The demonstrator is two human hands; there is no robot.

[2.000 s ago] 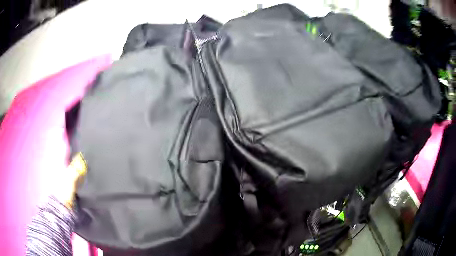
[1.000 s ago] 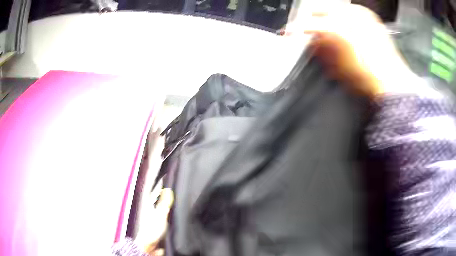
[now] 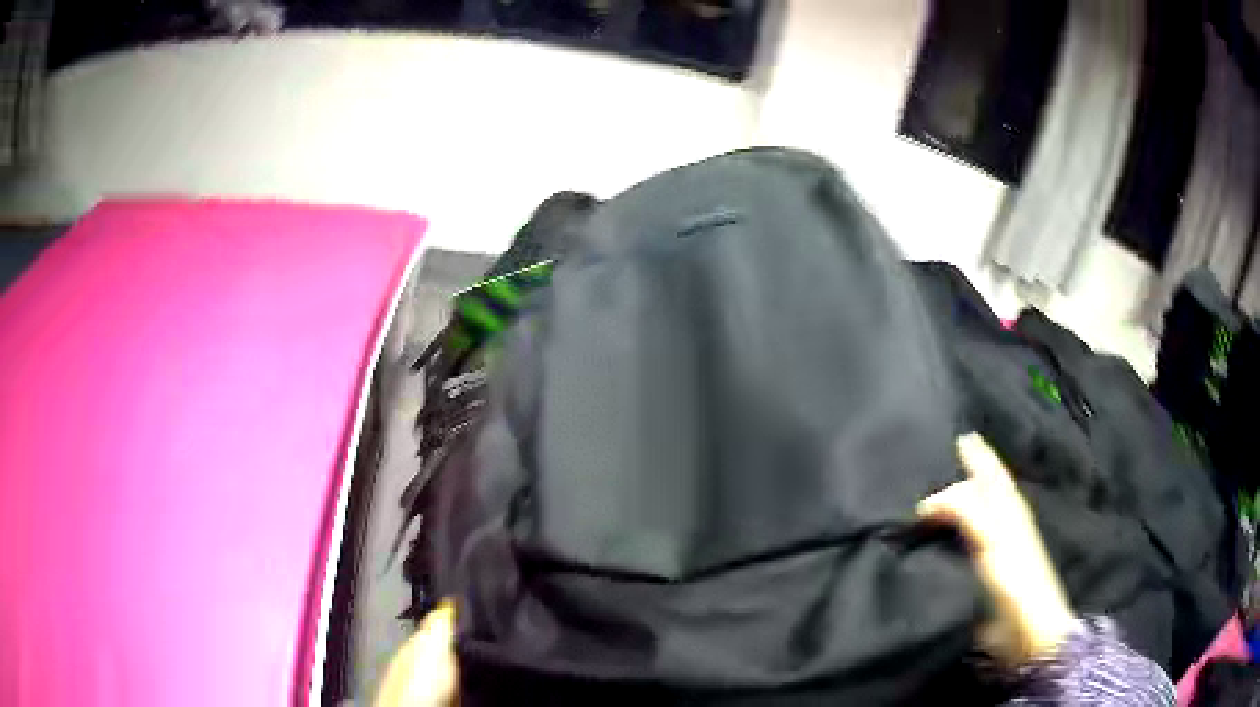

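A large dark grey backpack (image 3: 746, 401) lies front panel up on a pile of black bags, its rounded top pointing away from me. A small brand patch shows near its top. My right hand (image 3: 1002, 553) grips the lower right side of the backpack, with the thumb on the front. My left hand (image 3: 422, 663) is at its lower left side, cut off by the bottom edge; its fingers are mostly hidden and its grip is unclear. A green-striped hang tag (image 3: 500, 307) sticks out at the upper left of the pile.
A pink tabletop (image 3: 207, 414) is on the left, with a grey surface (image 3: 394, 456) between it and the pile. More black backpacks (image 3: 1092, 456) with green-marked tags lie on the right. A white wall, dark windows and grey curtains (image 3: 1078, 152) are behind.
My right hand has come down from the raised top of a bag to the lower right side. The backpack now lies flatter, front up. My left hand is lower in view.
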